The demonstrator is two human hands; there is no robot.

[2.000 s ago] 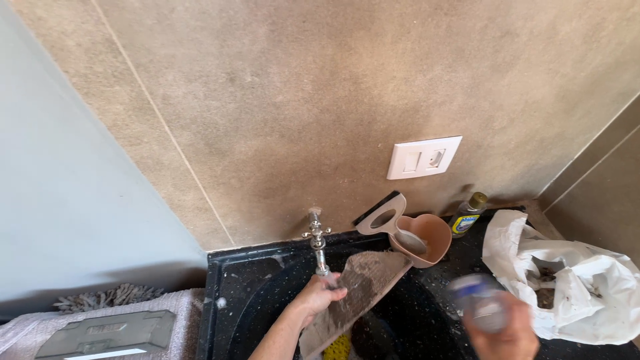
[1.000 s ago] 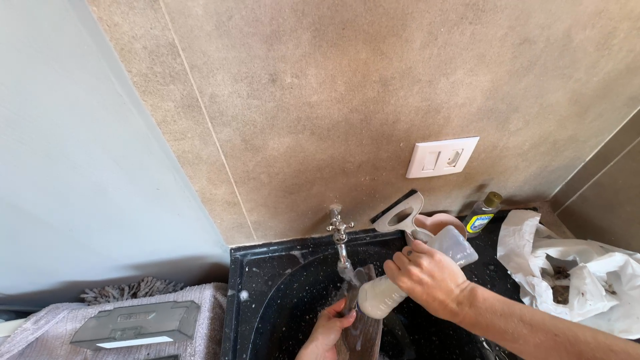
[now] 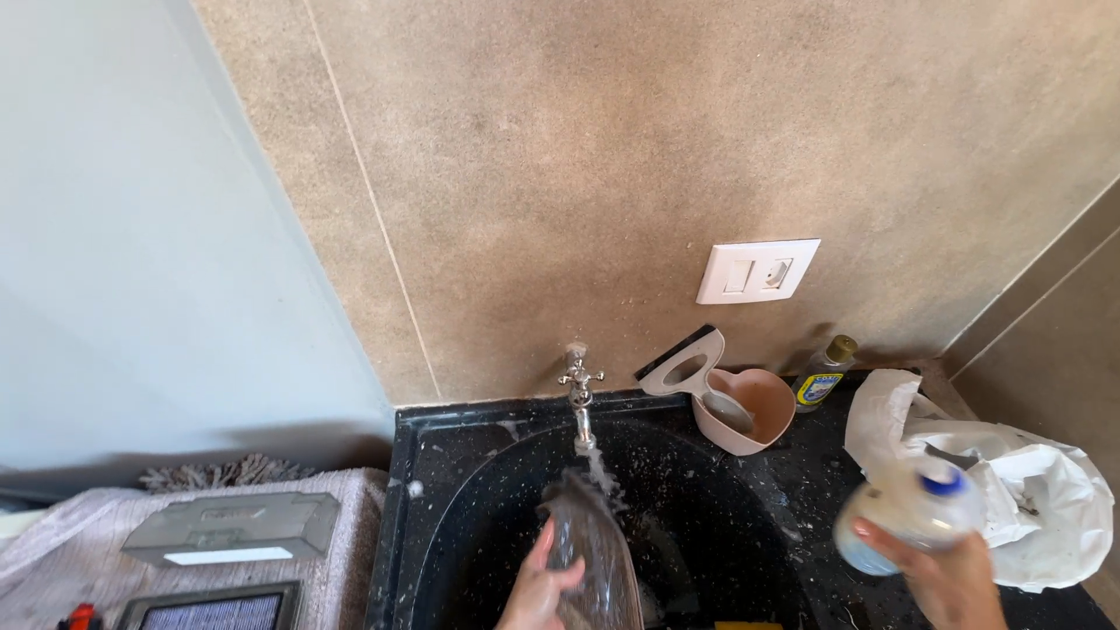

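Note:
My left hand (image 3: pixel 544 584) grips a dark, wet, flat piece (image 3: pixel 595 560), perhaps cloth or a filter pad, over the black speckled sink (image 3: pixel 472 525). Its upper end is blurred beside the water running from the chrome tap (image 3: pixel 581 398). At the right, above the counter, my right hand (image 3: pixel 936 560) holds a translucent plastic bottle (image 3: pixel 910 516) with a blue cap, tilted and blurred by motion. Behind stands a pink heart-shaped container (image 3: pixel 748 411) with a small squeegee (image 3: pixel 687 363) leaning in it.
A small bottle with a gold cap (image 3: pixel 824 374) stands by the wall. The white plastic bag (image 3: pixel 1041 507) lies open at the right. On the left, a towel (image 3: pixel 350 525) bears a grey plastic part (image 3: pixel 232 525) and a framed filter (image 3: pixel 214 612). A yellow item (image 3: pixel 748 625) shows at the sink's bottom edge.
My right hand has carried the translucent bottle from above the dark piece at the sink to the right, near the white bag. My left hand still holds the dark piece by the tap.

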